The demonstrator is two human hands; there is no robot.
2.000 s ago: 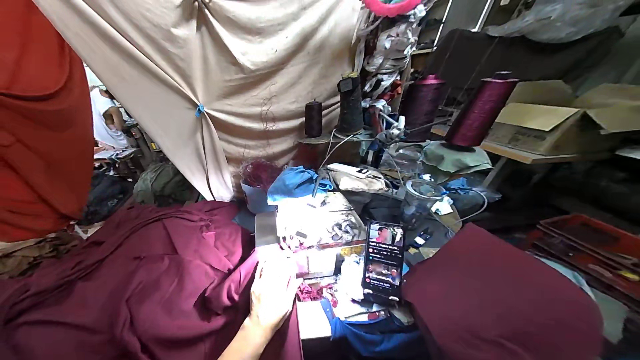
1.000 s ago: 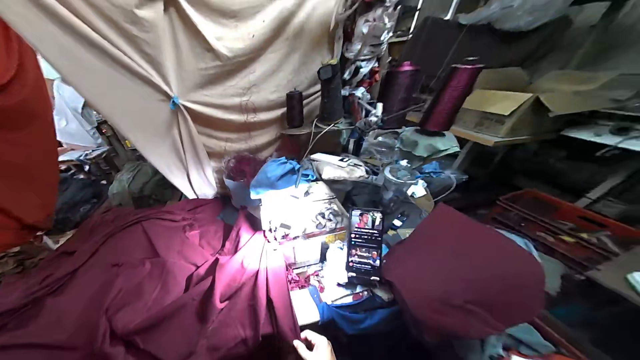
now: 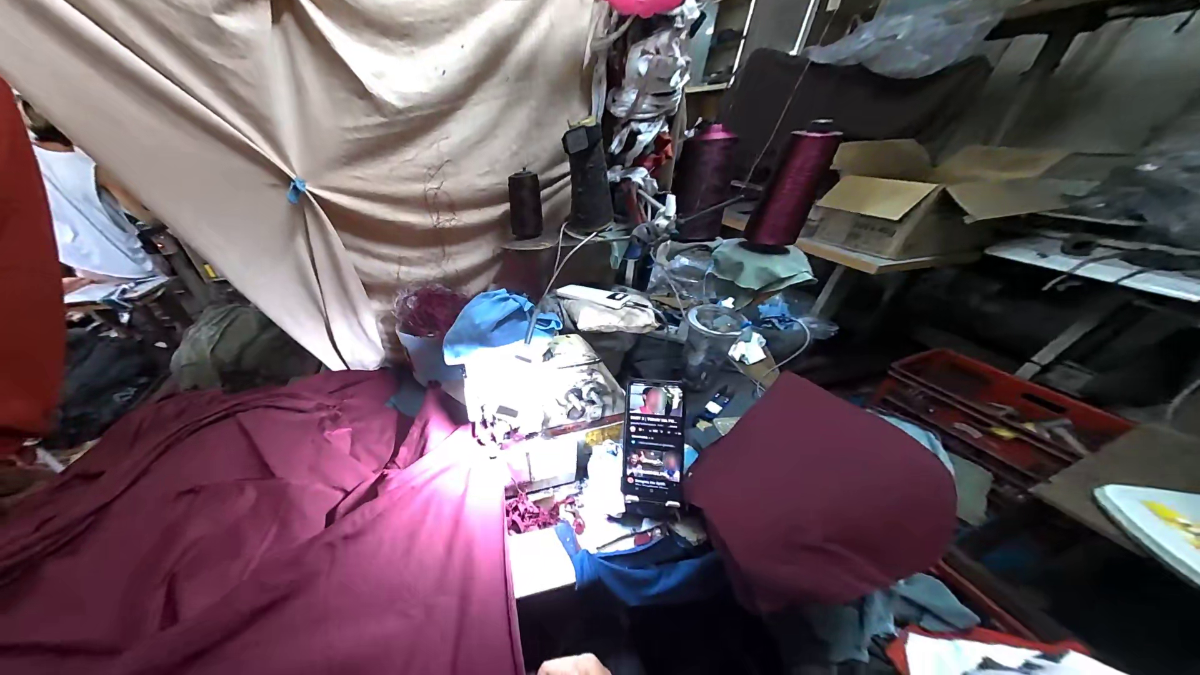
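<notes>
At the bottom edge, just right of the maroon cloth's hanging edge, a small part of a hand [image 3: 574,665] shows; which hand it is, and whether it holds anything, cannot be told. Maroon cloth [image 3: 356,562] spreads over the left side up to a brightly lit sewing machine [image 3: 562,384]. A smartphone [image 3: 653,445] with its screen lit stands upright right of the machine. Maroon thread scraps [image 3: 534,513] lie below the machine. Another maroon cloth piece [image 3: 825,487] is draped right of the phone, near a blue cloth [image 3: 647,572].
Thread cones [image 3: 795,192] stand behind the machine, near a clear plastic container [image 3: 714,328]. An open cardboard box [image 3: 881,216] rests on a table at the back right. A red plastic crate [image 3: 1003,403] sits at the right. A person [image 3: 89,206] is beyond the beige curtain [image 3: 450,122].
Two seconds ago a hand lay on the maroon cloth beside the machine; no hand is there now. The hand at the bottom edge shows less than one second ago.
</notes>
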